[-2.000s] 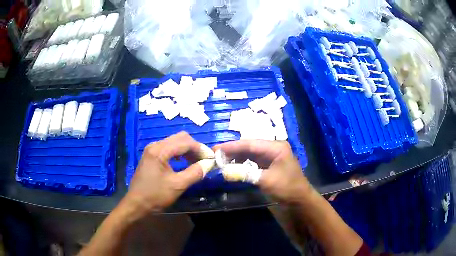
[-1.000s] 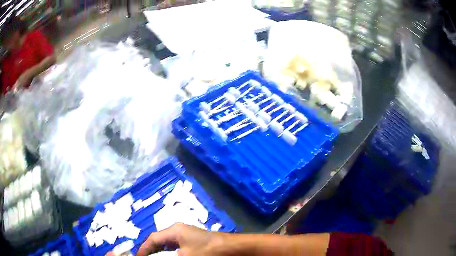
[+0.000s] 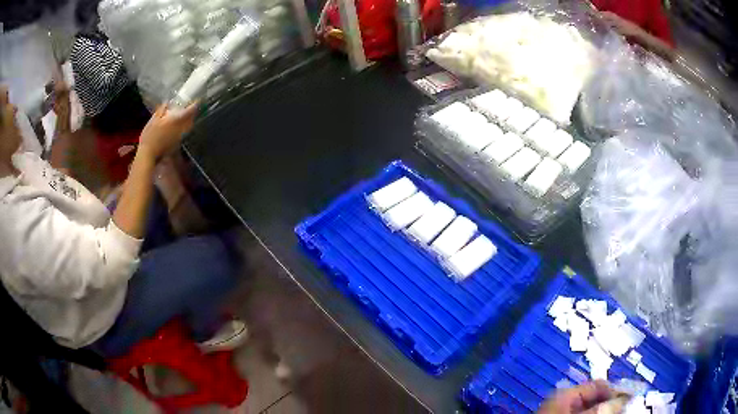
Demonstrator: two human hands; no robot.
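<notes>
Part of a hand, most likely my left hand [image 3: 581,398], shows at the bottom edge, cut off by it. Its blurred fingers are over the near part of the middle blue tray [image 3: 518,373]. Something pale is at the fingertips; I cannot tell if it is held. Small white inserts [image 3: 599,346] lie loosely in that tray. The left blue tray [image 3: 356,279] holds a row of several white block-like units [image 3: 431,222] along its far side. My right hand is out of the picture.
A clear blister tray [image 3: 530,218] with rows of white units stands behind. A bag of cream parts [image 3: 518,61] and crumpled clear bags [image 3: 647,218] lie beyond. At left, a seated person [image 3: 65,234] holds a long white item [image 3: 212,63] near the bench edge [image 3: 267,252].
The view has swung from the right-hand stacked trays to the bench's left end. The right hand with the dark red sleeve has left the picture. The seated person has come into view.
</notes>
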